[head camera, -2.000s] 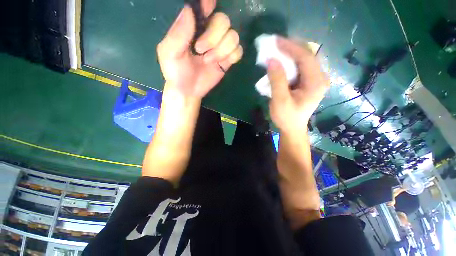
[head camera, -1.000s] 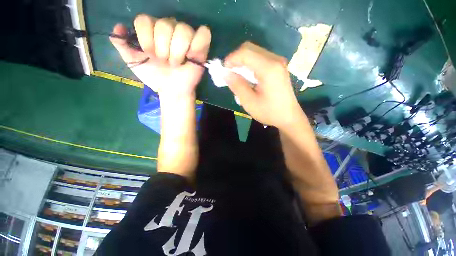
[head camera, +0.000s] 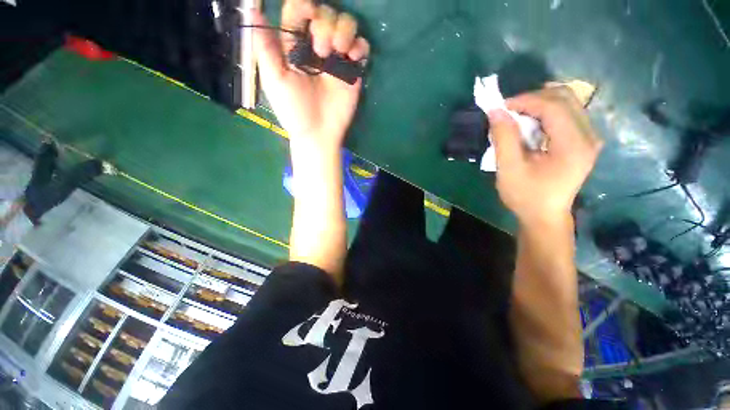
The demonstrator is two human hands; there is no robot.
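Note:
My left hand (head camera: 316,88) is palm up near the top centre, its fingers curled on a small black corded unit (head camera: 340,67). A thin black lead runs left from it. My right hand (head camera: 548,148) is back up and pinches a crumpled white cloth (head camera: 512,120) between thumb and fingers. A black box-like piece (head camera: 467,134) lies on the green bench (head camera: 408,120) just left of the cloth. The cloth and hand may cover part of it.
A pale-edged dark tray (head camera: 248,68) is at the upper left. A yellowish patch (head camera: 583,90) lies behind my right hand. Corded black units (head camera: 664,272) crowd the right. A blue stool (head camera: 352,188) is below the bench. A person's dark-clothed legs (head camera: 48,180) show far left.
My hands have moved apart from the earlier close position. The cloth is off the lead and further right. The black unit in my left hand and the black piece by the cloth now show.

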